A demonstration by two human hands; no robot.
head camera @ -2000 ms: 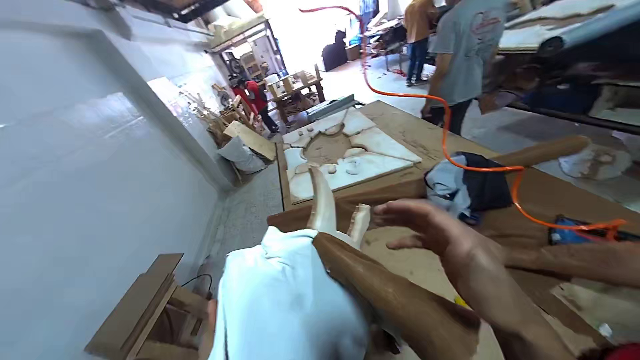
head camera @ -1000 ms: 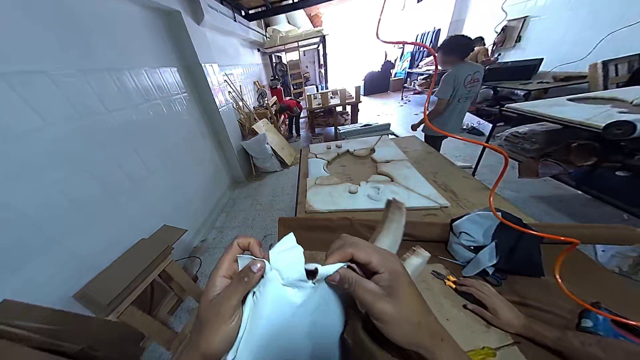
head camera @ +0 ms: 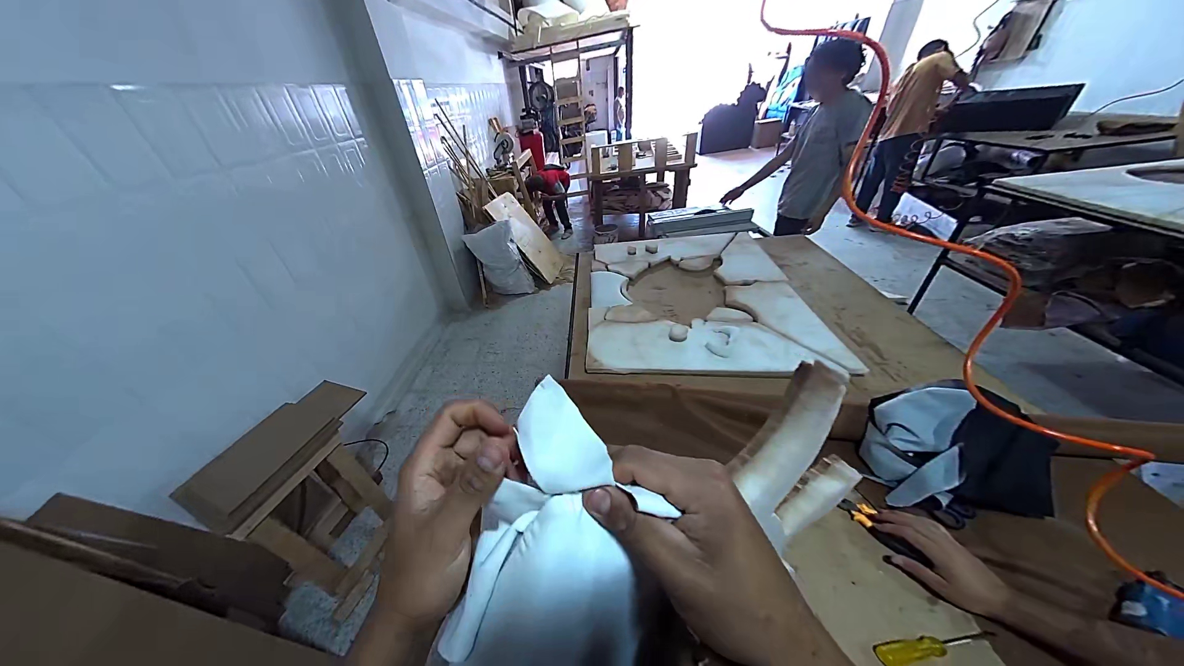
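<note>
Pale blue-white fabric [head camera: 564, 564] covers a rounded form low in the middle, its top gathered into a pointed flap [head camera: 558, 439]. My right hand [head camera: 694, 536] pinches the gathered cloth between thumb and fingers, just right of the flap. At the flap's left side my left hand [head camera: 444, 518] has its fingers curled, thumb near the fingertips; whether cloth lies between them is hidden. Behind my right hand, a curved pale foam-like strip [head camera: 795, 435] and a shorter piece [head camera: 819, 492] stick up. What lies under the fabric is hidden.
Another person's hand [head camera: 934, 555] rests on orange-and-black pliers [head camera: 865, 516] at right, near a yellow-handled screwdriver [head camera: 911, 649]. Cut white panels [head camera: 703, 347] lie on the table ahead. An orange air hose [head camera: 1013, 296] hangs at right, above bundled fabric [head camera: 916, 435]. A wooden stand [head camera: 277, 462] is at left.
Two seconds ago my right hand was raised off the cloth; it now pinches it. Since one second ago, the flap has come to stand up between my hands. The view has shifted.
</note>
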